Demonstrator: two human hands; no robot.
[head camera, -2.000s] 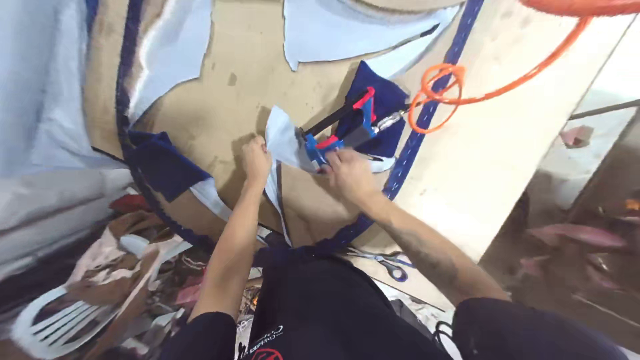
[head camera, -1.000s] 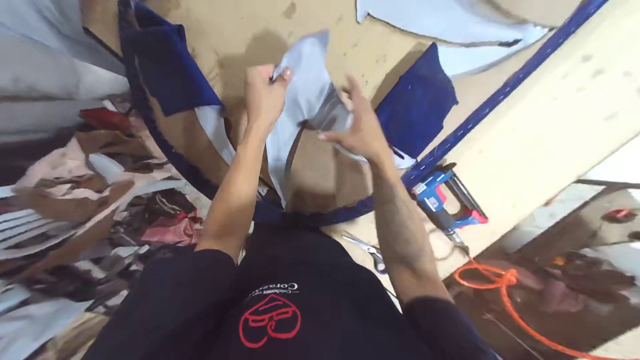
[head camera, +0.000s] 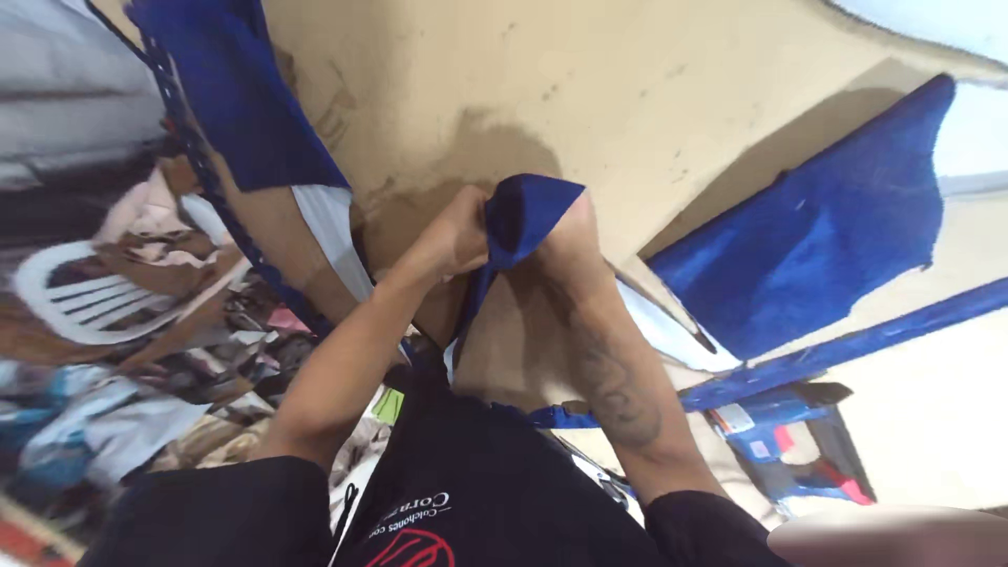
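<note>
Both my hands grip a strip of blue fabric (head camera: 524, 216) over the tan board (head camera: 598, 94). My left hand (head camera: 465, 232) pinches its left edge; my right hand (head camera: 573, 236) has the right edge, with some fingers hidden behind the cloth. The strip narrows downward toward the board's rim near my waist. Another blue fabric flap (head camera: 811, 236) lies folded over at the right, and a further blue flap (head camera: 236, 102) at the left has a pale underside below it. A blue and red pneumatic stapler (head camera: 787, 449) rests beyond the blue rim at the lower right.
At the left stand a white plastic chair (head camera: 102, 291) and heaps of fabric scraps (head camera: 213, 362). Scissors (head camera: 614, 480) lie partly hidden by my right forearm. A blurred, rounded thing (head camera: 890, 539) crosses the lower right corner.
The stapler was by my right hand on the board, then lay outside the rim a second ago. The held strip showed its pale side before and shows blue now; both hands are on it.
</note>
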